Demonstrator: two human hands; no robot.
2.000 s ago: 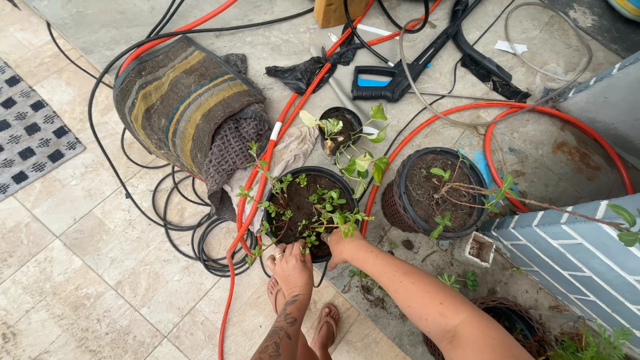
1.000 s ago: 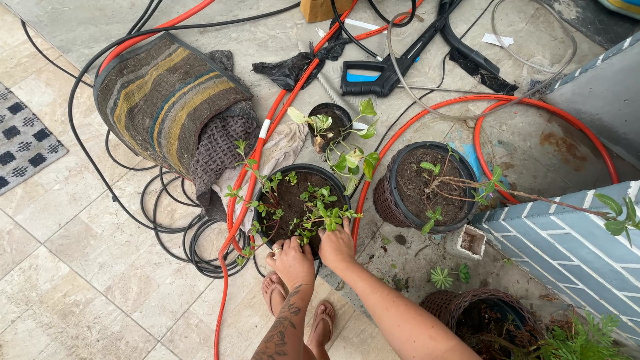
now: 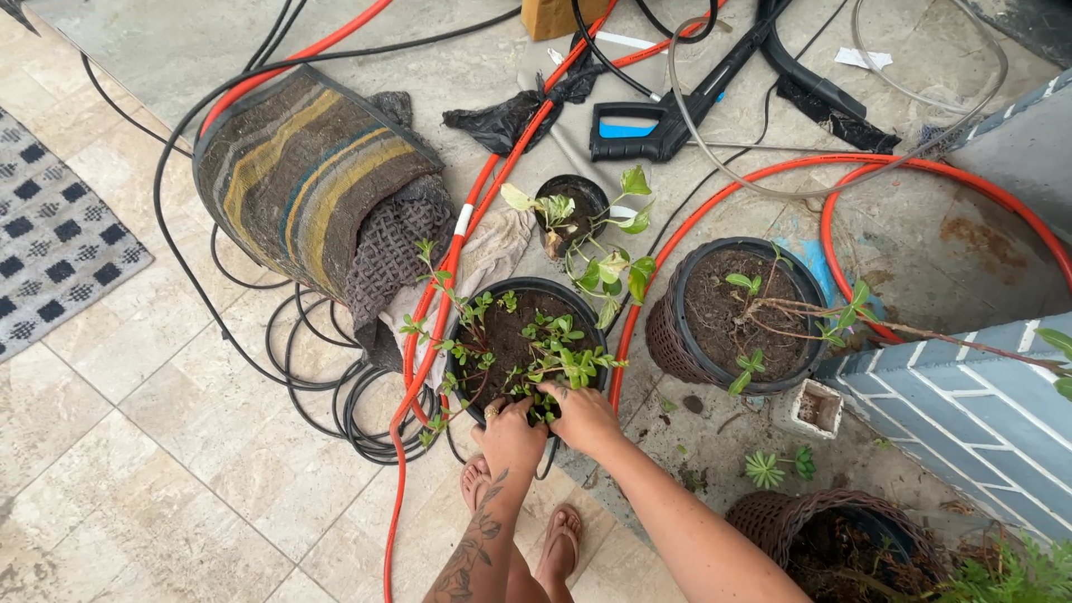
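Note:
A round black pot [image 3: 459, 368] of dark soil holds leafy green succulent-like stems [image 3: 559, 345] that spread over its rim. At its near edge are both hands, side by side. My left hand [image 3: 509, 435], with a ring on one finger, has its fingertips down in the soil, where they are hidden. My right hand [image 3: 579, 415] reaches in from the right with its fingers among the stems and soil; whether it grips a stem cannot be told. Behind the pot is a small black pot [image 3: 573, 216] with a variegated trailing plant [image 3: 615, 266].
A wicker-covered pot [image 3: 670, 335] stands right, near a small square white pot [image 3: 816, 409] and a blue brick-patterned wall [image 3: 946, 410]. Another wicker pot [image 3: 758, 523] is lower right. Orange hose [image 3: 410, 377], black cable coils [image 3: 356, 419], a striped mat [image 3: 310, 184] and a pressure washer gun [image 3: 636, 130] lie around.
The right hand has moved from the pot's near right rim inward over the soil, among the stems. The left hand remains at the near edge, its fingers now lower in the soil.

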